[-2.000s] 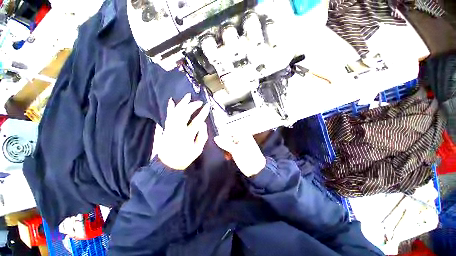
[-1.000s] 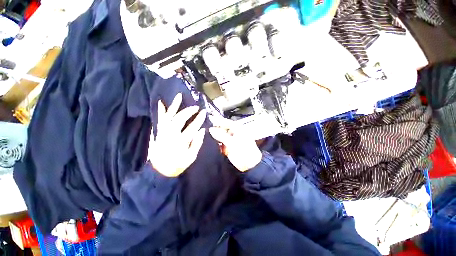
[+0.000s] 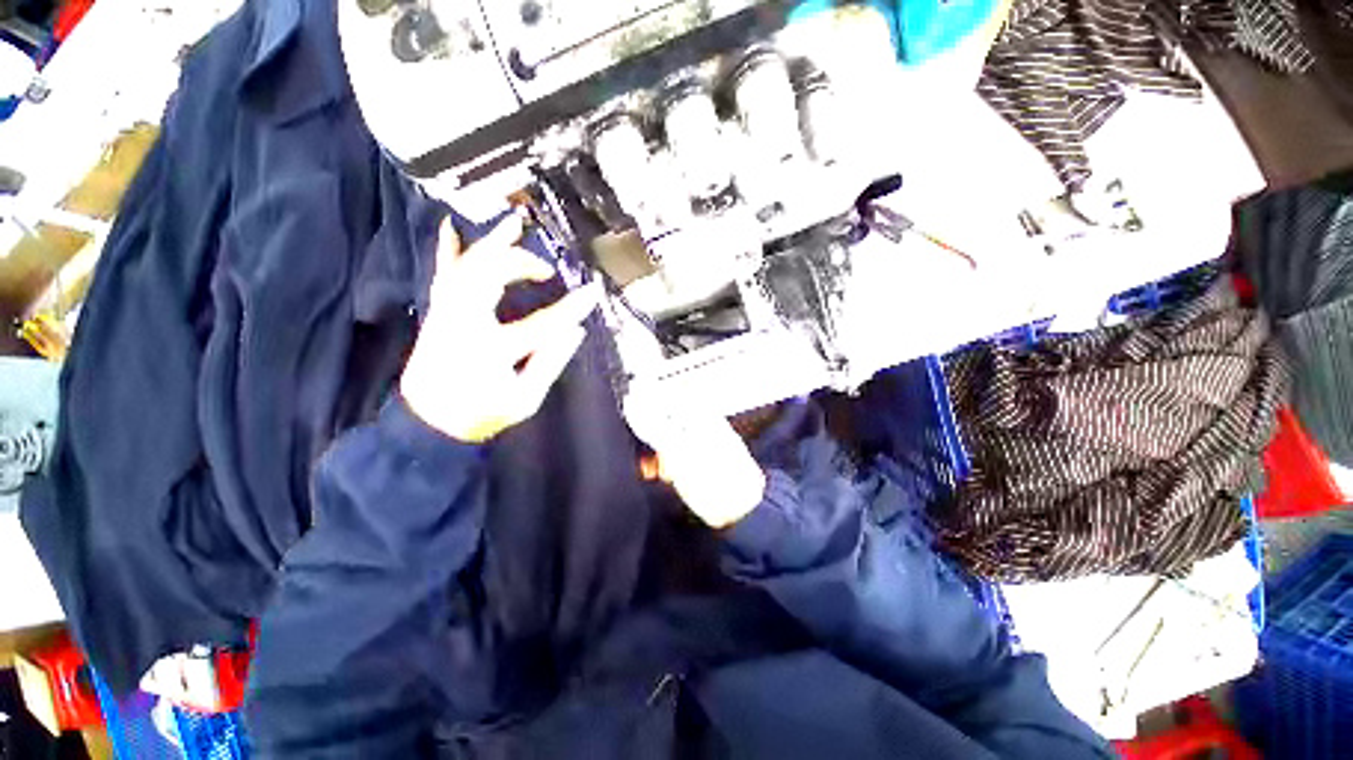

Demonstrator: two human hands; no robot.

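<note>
A large navy garment (image 3: 275,297) lies heaped left of the overlock machine (image 3: 712,149) and runs down over the lap. My left hand (image 3: 497,334) lies on the cloth beside the needle area (image 3: 571,223), fingers spread, fingertips towards the machine. My right hand (image 3: 705,468) is at the table's front edge below the machine's front plate, partly washed out by glare. Its fingers are bent at the cloth edge; whether they grip it is not clear.
Dark striped fabric (image 3: 1105,431) is piled in a blue crate (image 3: 950,423) at the right. More striped pieces (image 3: 1061,89) lie on the table (image 3: 950,282). A small dark tool with an orange part (image 3: 890,215) lies right of the machine. A red stool (image 3: 1306,468) stands far right.
My left hand has moved up and left towards the needle area. My right hand has shifted slightly down. The view has shifted a little, and the cloth sits further left in it.
</note>
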